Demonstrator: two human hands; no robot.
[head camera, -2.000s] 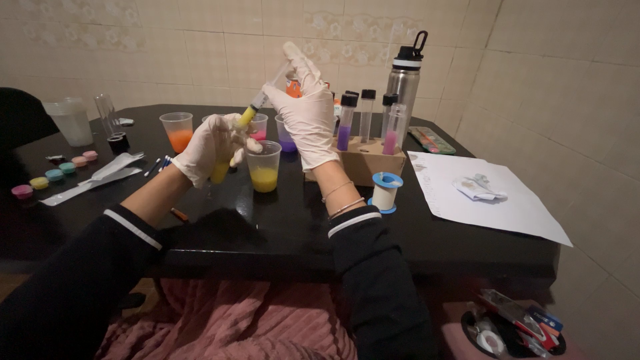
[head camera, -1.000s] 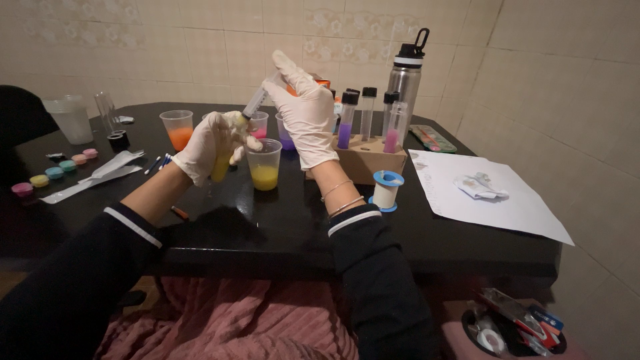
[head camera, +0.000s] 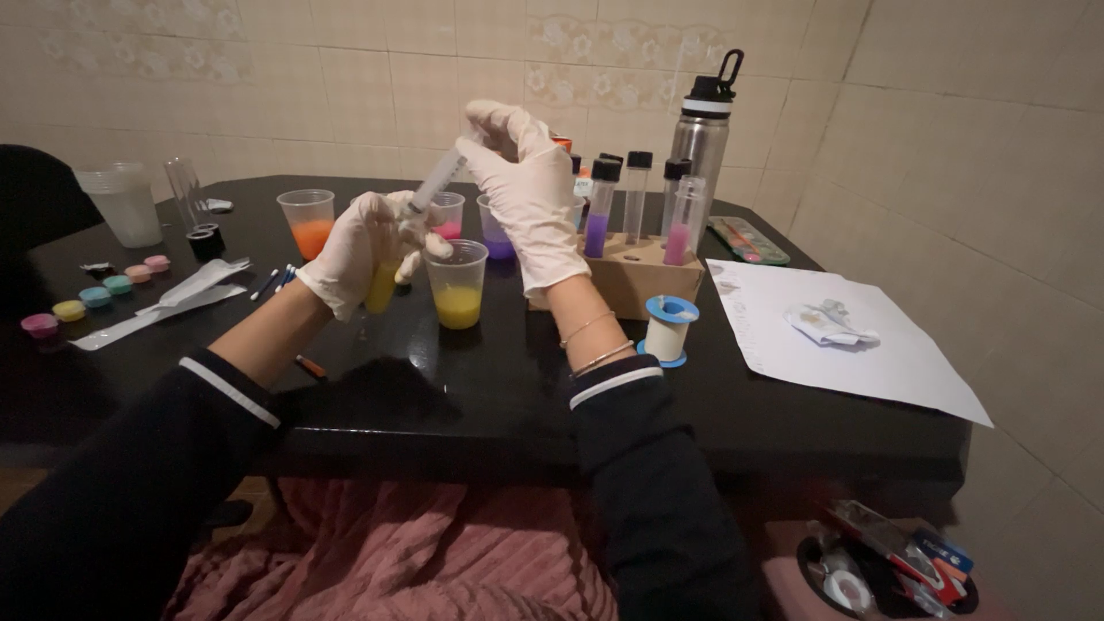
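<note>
In a white glove, my left hand (head camera: 366, 246) is closed around a clear test tube (head camera: 380, 286) with yellow liquid in its lower part. My gloved right hand (head camera: 526, 190) grips a clear plastic syringe (head camera: 434, 183), tilted down, its lower end at the tube's mouth between my left fingers. The syringe barrel looks without yellow liquid. A plastic cup of yellow liquid (head camera: 457, 293) stands just right of my left hand. Behind the hands are cups of orange (head camera: 310, 226), pink (head camera: 448, 216) and purple liquid (head camera: 498, 237). The tube's mouth is hidden by my fingers.
On the right, a cardboard rack (head camera: 647, 276) holds capped test tubes and an uncapped one with pink liquid; near it are a steel bottle (head camera: 699, 142), a thread spool (head camera: 666, 332) and paper (head camera: 862, 371). Small paint pots (head camera: 95, 297), swabs (head camera: 280, 280) and stacked cups (head camera: 125, 207) stand left.
The yellow liquid seen in the syringe barrel two seconds ago no longer shows there. My right hand's upper fingers have come down and bent toward the syringe.
</note>
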